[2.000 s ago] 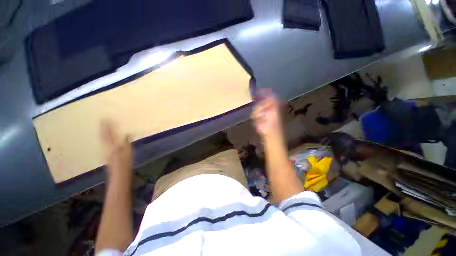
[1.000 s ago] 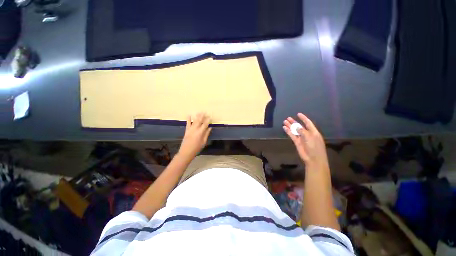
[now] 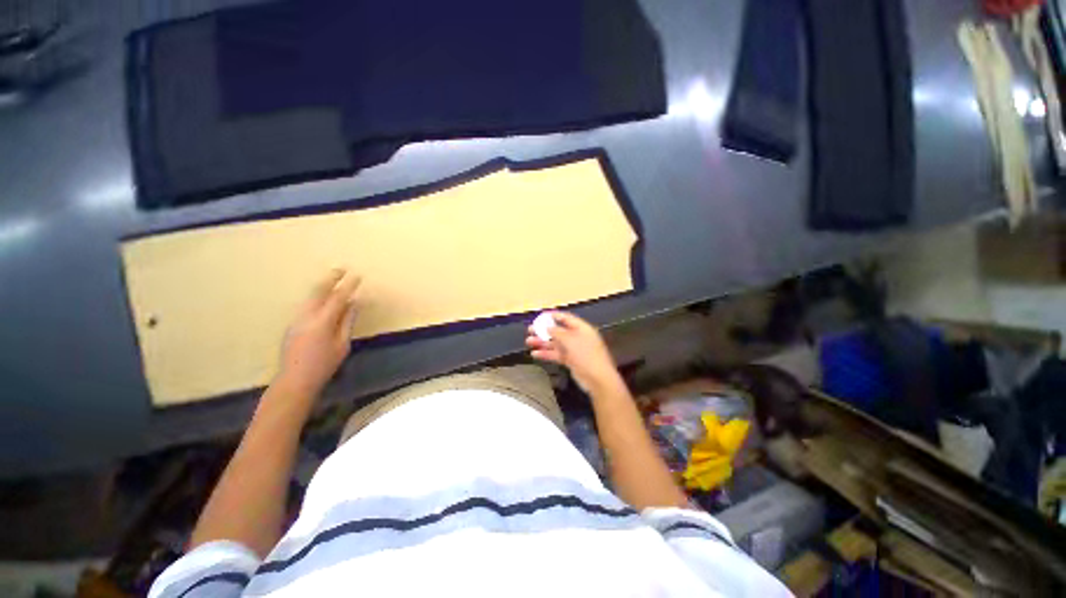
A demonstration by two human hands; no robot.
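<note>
A tan card pattern (image 3: 468, 245) lies on a slightly larger dark fabric panel (image 3: 623, 210), whose dark border shows along the top and right edges and thinly along the lower edge. A small hole shows near the card's left end. My left hand (image 3: 320, 332) rests on the card's lower left part, fingers apart, holding nothing. My right hand (image 3: 575, 348) pinches a round white chalk (image 3: 544, 326) at the card's lower edge, right of centre. Whether the chalk touches the cloth cannot be told.
Another dark panel (image 3: 468, 70) with greyer patches lies behind the card. Narrower dark pieces (image 3: 859, 117) lie at the right of the table (image 3: 690, 222). Pale strips (image 3: 997, 123) are at the far right. Bags, a yellow item (image 3: 715, 451) and cardboard (image 3: 923, 479) lie below the table edge.
My left hand has moved left along the card and further onto it. My right hand, with the chalk, has moved left to the card's lower edge. The view has tilted.
</note>
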